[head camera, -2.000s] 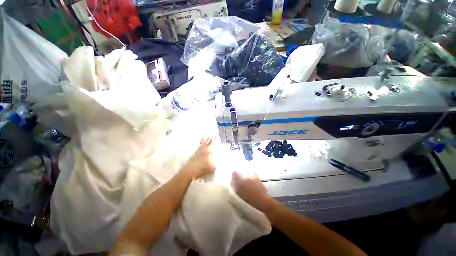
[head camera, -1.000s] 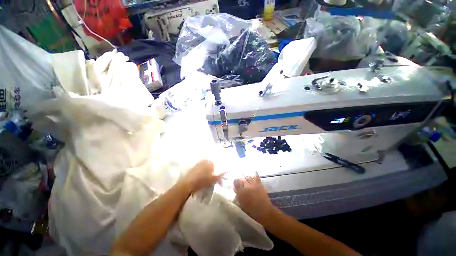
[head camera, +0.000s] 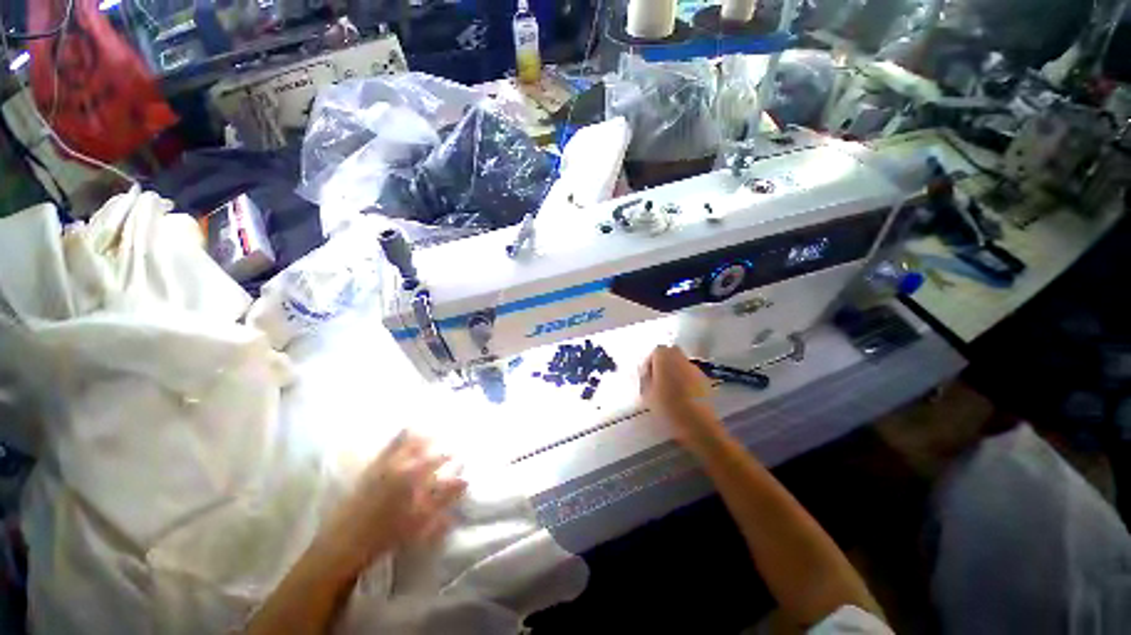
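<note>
Cream-white cloth (head camera: 161, 459) is heaped at the left and runs to the needle area, overexposed there. My left hand (head camera: 403, 490) lies on the cloth near its right end, fingers spread and slightly blurred. My right hand (head camera: 674, 378) is on the white machine bed at the left end of the dark thread snips (head camera: 734, 373); whether its fingers hold them is hidden. A loose pile of small black labels (head camera: 579, 366) lies between the needle and my right hand. The presser foot area (head camera: 478, 378) is under the left end of the white machine head (head camera: 521, 279).
Clear plastic bags (head camera: 372, 137), one with dark contents, stand behind the machine. Thread cones (head camera: 650, 17) are on a stand behind. A lit control panel (head camera: 744, 275) is on the head. Another table (head camera: 992, 292) with tools stands at the right. A whitish draped shape (head camera: 1029, 533) is at lower right.
My right hand has left the cloth and moved right to the snips. My left hand remains at the cloth, its fingers more spread. The view has turned to the right.
</note>
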